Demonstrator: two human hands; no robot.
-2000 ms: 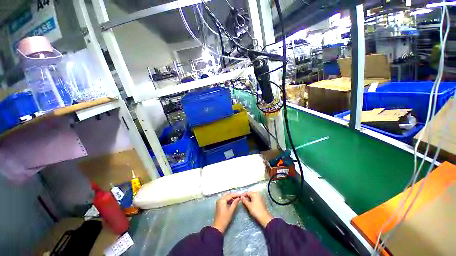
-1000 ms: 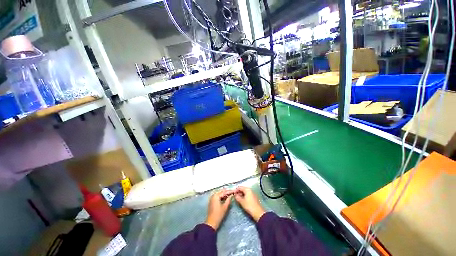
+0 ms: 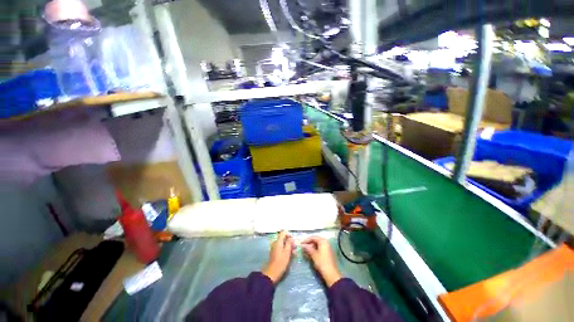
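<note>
My left hand (image 3: 281, 255) and my right hand (image 3: 320, 256) are close together above the bubble wrap bench cover (image 3: 214, 267). A very small pale part (image 3: 298, 243) shows between the fingertips of both hands. The fingers of both hands are pinched around its ends. The part is blurred, and its shape and the exact contact are hard to tell. A small gap now separates the fingertips.
Two off-white padding rolls (image 3: 296, 214) lie behind the hands. A red squeeze bottle (image 3: 138, 231), a label card (image 3: 143, 278) and a black slotted panel (image 3: 78, 286) are left. A small parts box (image 3: 357, 216) and black cable loop are right, beside the green conveyor (image 3: 434, 214).
The view has swung and blurred. The fingertips, close together before, are slightly further apart, with the small part showing between them. More of the black panel shows at left.
</note>
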